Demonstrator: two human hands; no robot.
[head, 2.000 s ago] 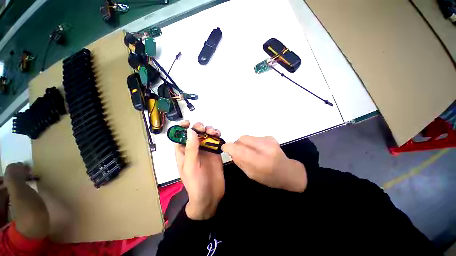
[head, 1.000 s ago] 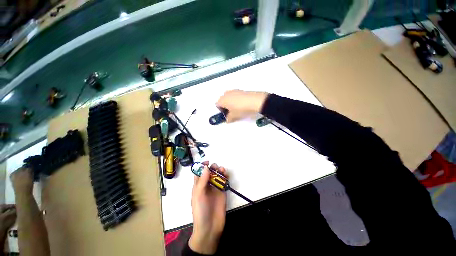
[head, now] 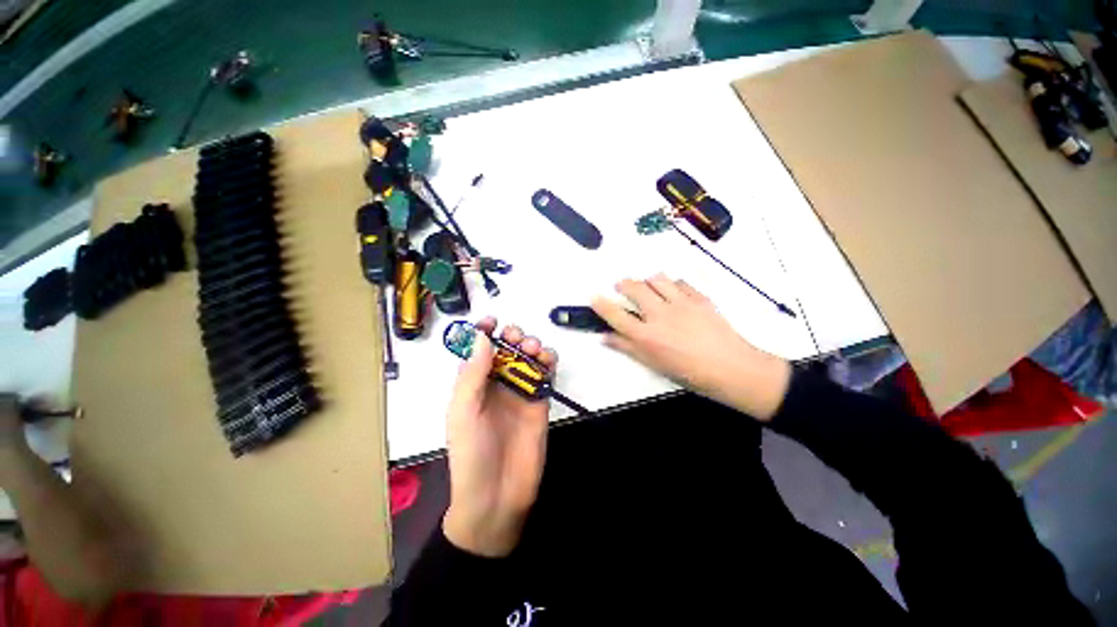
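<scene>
My left hand (head: 496,429) holds an open black housing (head: 521,370) with a yellow-orange insert. Its green circuit board (head: 462,339) shows at the upper left end, and a black cable runs from the other end. My right hand (head: 686,337) holds one end of a black cover (head: 578,319) low over the white tabletop; the fingers hide its right end. Another black elongated cover (head: 567,218) lies alone further back. An open unit (head: 695,205) with board and cable lies to its right.
A pile of open units (head: 408,279) lies left of my left hand. Stacked covers (head: 251,294) stand on the left cardboard sheet (head: 337,490). Another cardboard sheet (head: 931,221) is at the right. The green conveyor (head: 294,55) carries units behind. Another person's arm (head: 49,514) is at far left.
My right hand has come back from the rear of the table towards my left hand with a black cover. The view has shifted. My left hand still holds the open unit.
</scene>
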